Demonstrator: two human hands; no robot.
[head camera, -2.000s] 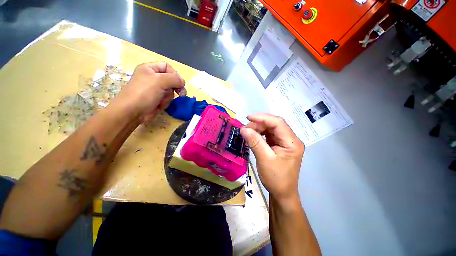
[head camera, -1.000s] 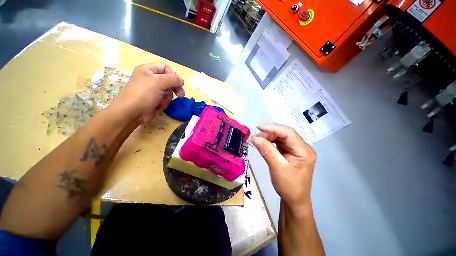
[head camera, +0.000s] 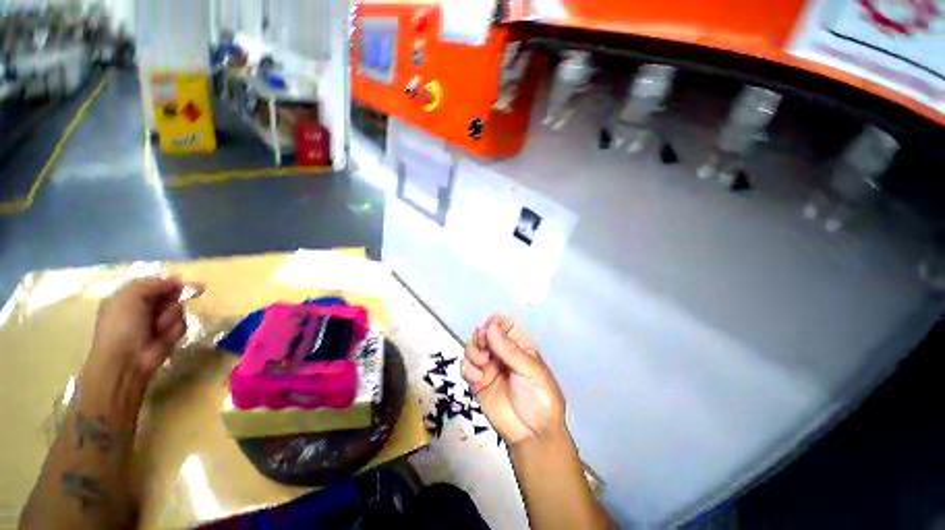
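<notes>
A pink block (head camera: 295, 362) with a black insert (head camera: 333, 339) in its top sits on a cream base block (head camera: 301, 418) over a dark round base (head camera: 321, 455). My left hand (head camera: 140, 326) is left of the pink block, fingertips pinched on a small clear piece (head camera: 191, 292). My right hand (head camera: 513, 381) is right of the block, above the ledge, fingers curled together; whether it holds something tiny cannot be told. Metal hanging clips (head camera: 743, 129) hang in a row at upper right, some with small black pieces (head camera: 740, 181) near them.
Small black pieces (head camera: 446, 399) lie scattered on the pale ledge. A blue cloth (head camera: 244, 329) lies behind the pink block on the tan board (head camera: 62, 300). An orange control box (head camera: 414, 83) and a grey machine wall with posted sheets (head camera: 518, 233) stand beyond. A yellow sign (head camera: 183, 114) stands on the floor.
The view has swung up and right, showing more hanging clips and the black pieces on the ledge. My right hand is farther from the pink block, and my left hand is farther left of it.
</notes>
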